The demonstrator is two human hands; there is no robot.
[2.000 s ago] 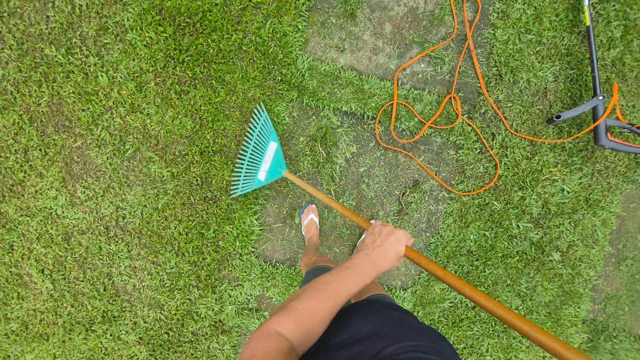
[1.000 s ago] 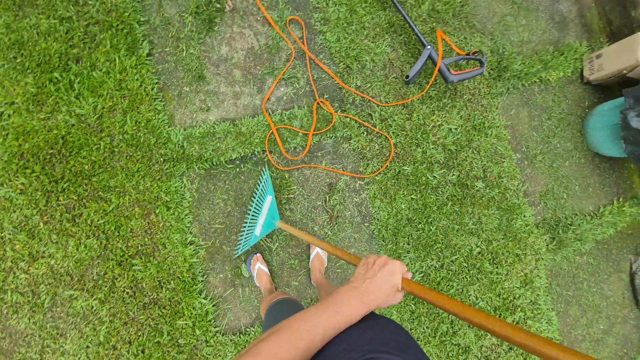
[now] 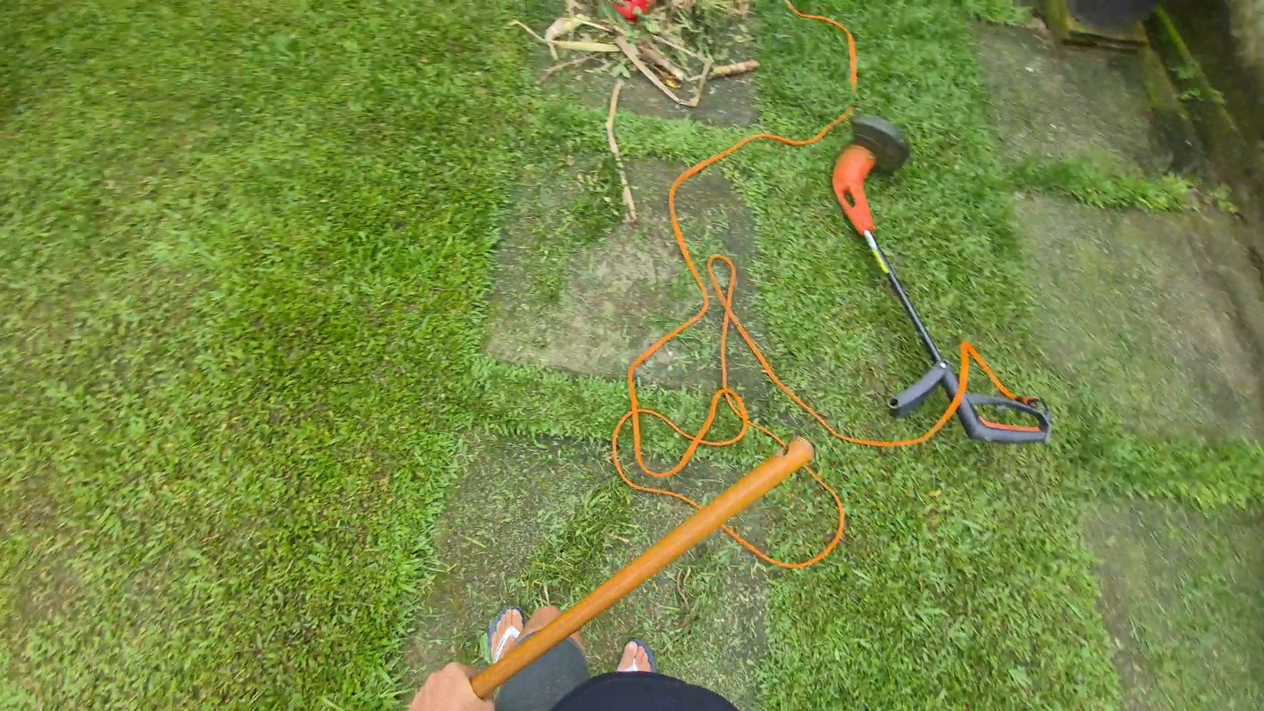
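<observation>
At the bottom edge, left of my legs, my left hand (image 3: 451, 689) is closed around a long wooden rake handle (image 3: 652, 561). The handle slants up to the right, and its rounded end with a hole lies in line with the loops of an orange extension cord (image 3: 839, 523). The teal rake head is out of view. My right hand is not in view. Beneath the handle, loose grass clippings (image 3: 583, 538) lie on a stone slab (image 3: 494, 523). My feet in flip-flops (image 3: 506, 632) stand on that slab.
An orange and black string trimmer (image 3: 913, 316) lies on the grass at the right, with the cord running to its handle. A heap of dry sticks and stalks (image 3: 657, 59) is at the top, and one stick (image 3: 617, 148) lies below it. More slabs (image 3: 1126, 316) are at the right.
The rake has swung round: its teal head, in view at the left before, is gone, and the handle's end now points up right. The view has shifted, showing the whole trimmer and the stick heap.
</observation>
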